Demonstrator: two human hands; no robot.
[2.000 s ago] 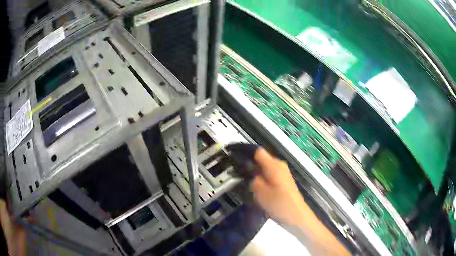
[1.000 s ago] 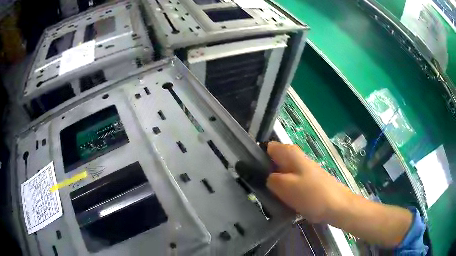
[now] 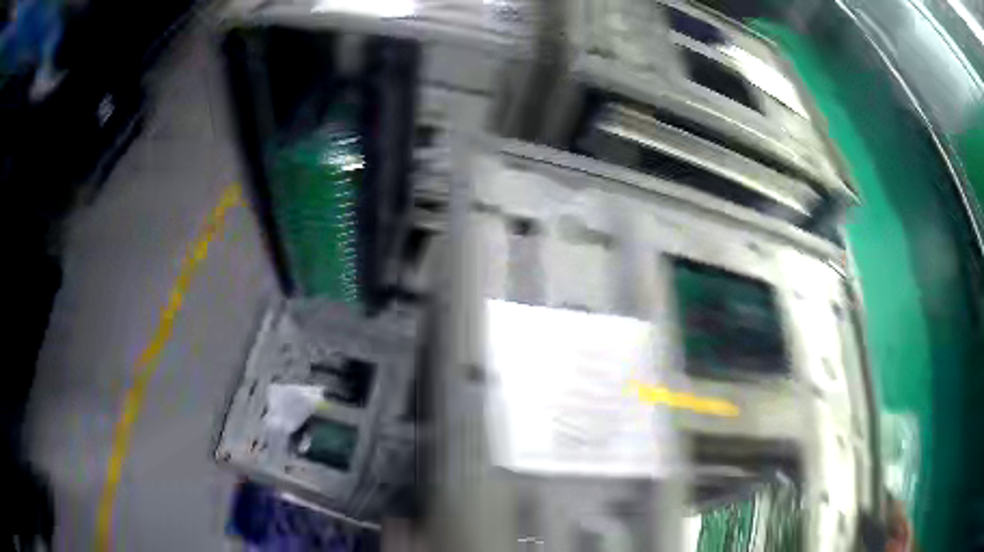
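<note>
A grey metal magazine rack (image 3: 825, 431) stands close in front of me, its top blurred by motion. A white label sheet (image 3: 572, 388) with a yellow strip (image 3: 685, 400) lies on its top, beside rectangular cutouts. Green board edges show through the lower cutout. My right hand (image 3: 898, 528) is a small, blurred patch of skin at the rack's right edge, cut off low at the right; its grip cannot be told. A dim brownish blur at the rack's lower left may be my left hand, but this is unclear.
Another rack (image 3: 647, 140) stands behind. An open-sided rack (image 3: 248, 162) with green boards (image 3: 318, 216) stands left, above a lower metal panel (image 3: 243, 415). Grey floor with a yellow line (image 3: 162, 323) lies left. Green matting (image 3: 901, 280) runs along the right. A blue-clothed person (image 3: 32, 38) shows far left.
The view has swung left, bringing the floor and the rack of green boards into sight. The near rack and its label appear further right, and my right hand has slipped to the picture's edge.
</note>
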